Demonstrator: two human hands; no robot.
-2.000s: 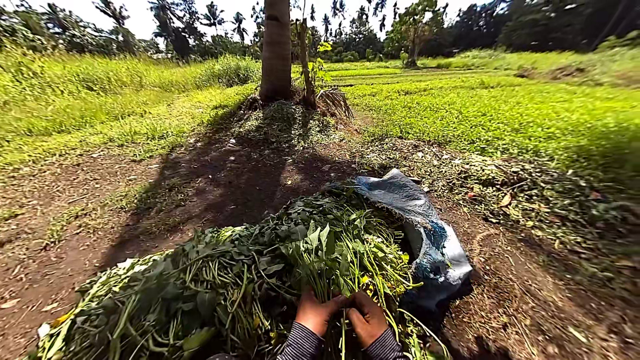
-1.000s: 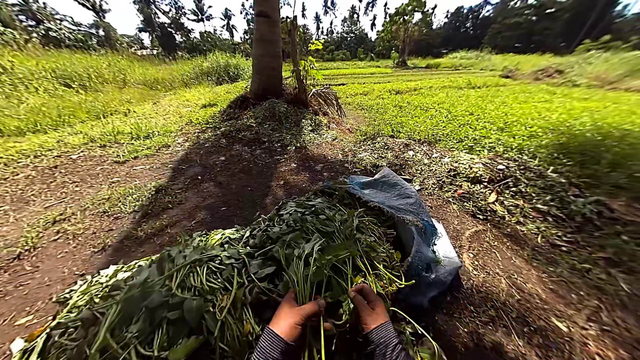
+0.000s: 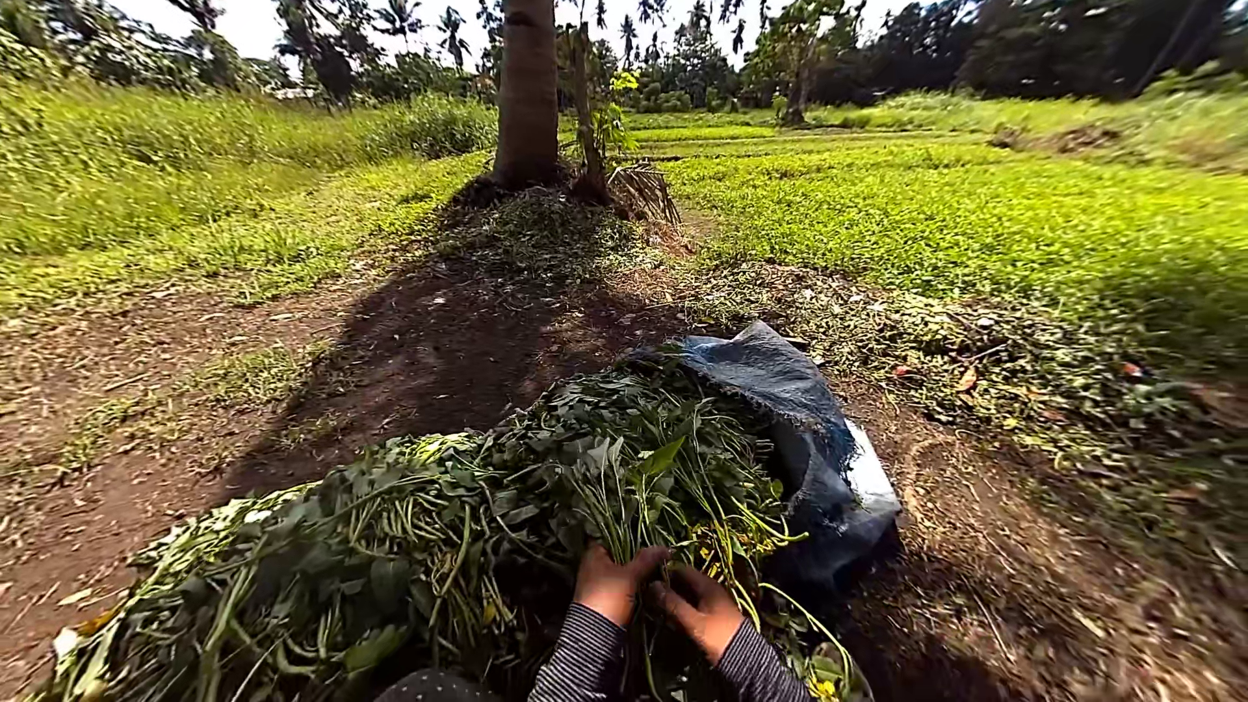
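A small bunch of leafy green stems (image 3: 634,497) rises from my left hand (image 3: 614,583), whose fingers are closed around its lower part. My right hand (image 3: 700,606) is close beside it on the right, its fingertips at the same stems; whether it grips any is unclear. Both hands are low in the view, over a long heap of cut leafy greens (image 3: 390,546) that spreads to the lower left. Some yellow leaves show just right of the hands. A blue woven sack (image 3: 824,468) lies folded against the heap's right end.
Bare soil with dry litter (image 3: 117,448) surrounds the heap. Farther ahead stand a palm trunk (image 3: 527,97) and a thin stump (image 3: 588,117), with cut plant matter at their base. Low green crop beds (image 3: 955,195) spread at the right, tall grass (image 3: 195,146) at the left.
A second ago my hands were farther apart over the heap; now they are close together at the bunch. Two seconds ago they were also close together.
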